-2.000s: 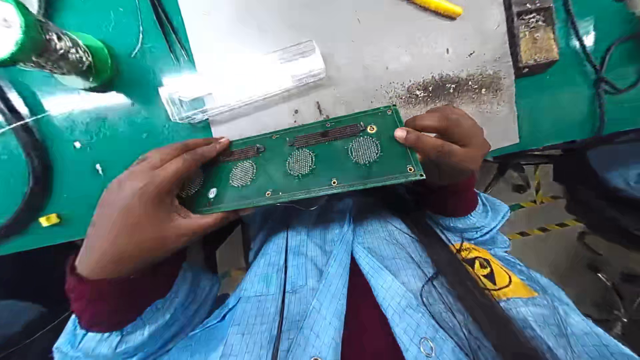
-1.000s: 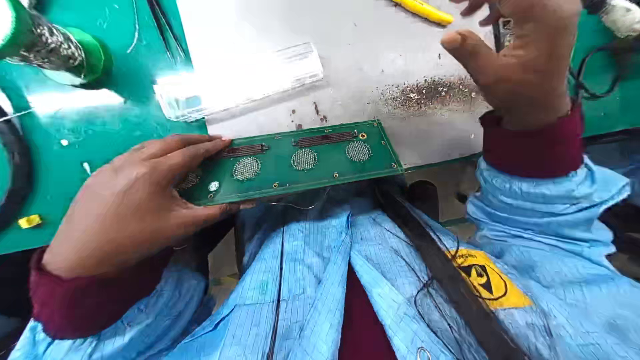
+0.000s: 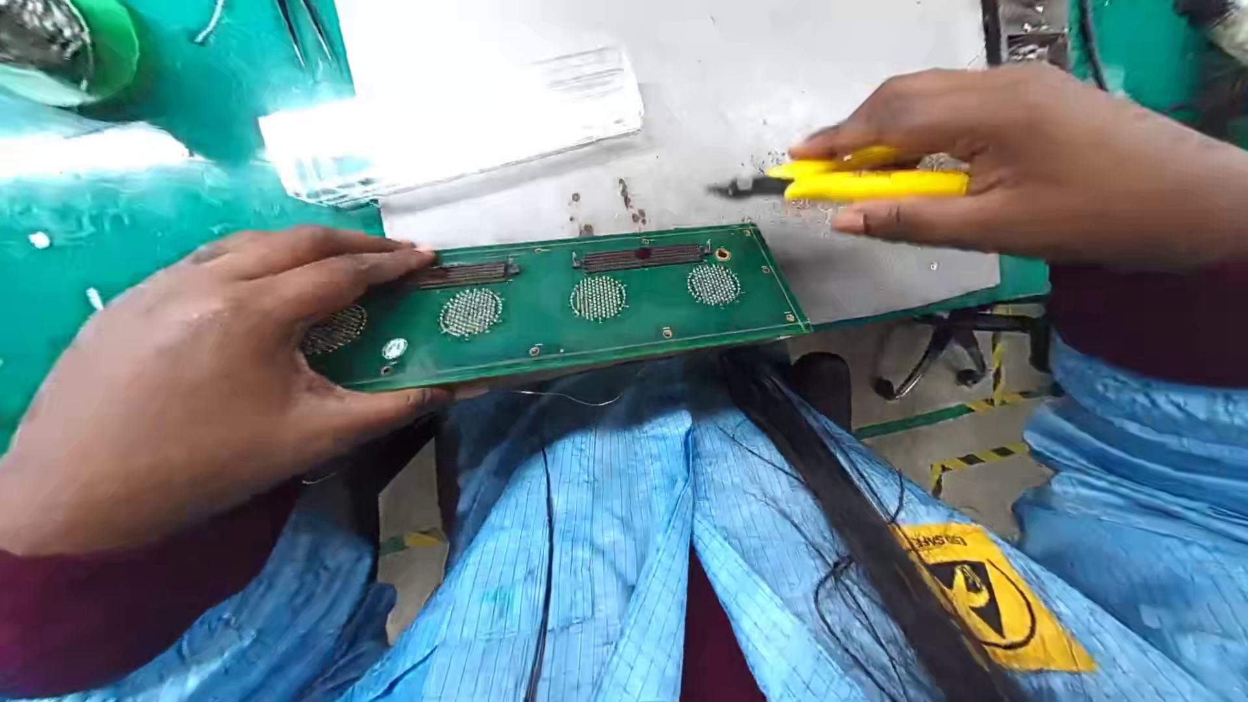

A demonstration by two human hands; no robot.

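Note:
A long green printed circuit board (image 3: 546, 341) lies tilted across the near edge of the bench, with round clusters of pins and two dark slotted connectors on its upper face. My left hand (image 3: 244, 361) grips its left end, thumb below and fingers over the top edge, covering part of one pin cluster. Above and right of the board, my right hand (image 3: 975, 156) holds yellow-handled cutters (image 3: 868, 183) with dark jaws pointing left. The cutters do not touch the board. Whether their jaws are apart is blurred.
A clear plastic tray or box (image 3: 458, 127) lies behind the board on a pale work mat (image 3: 721, 58). Small brown clippings (image 3: 629, 200) are scattered there. A green-rimmed container of metal bits (image 3: 107, 49) stands at far left. Dark cables run at the upper right.
My right hand has let go of the board's right end, reached to the upper right, and now holds the yellow cutters that lay on the mat. My left hand still grips the board.

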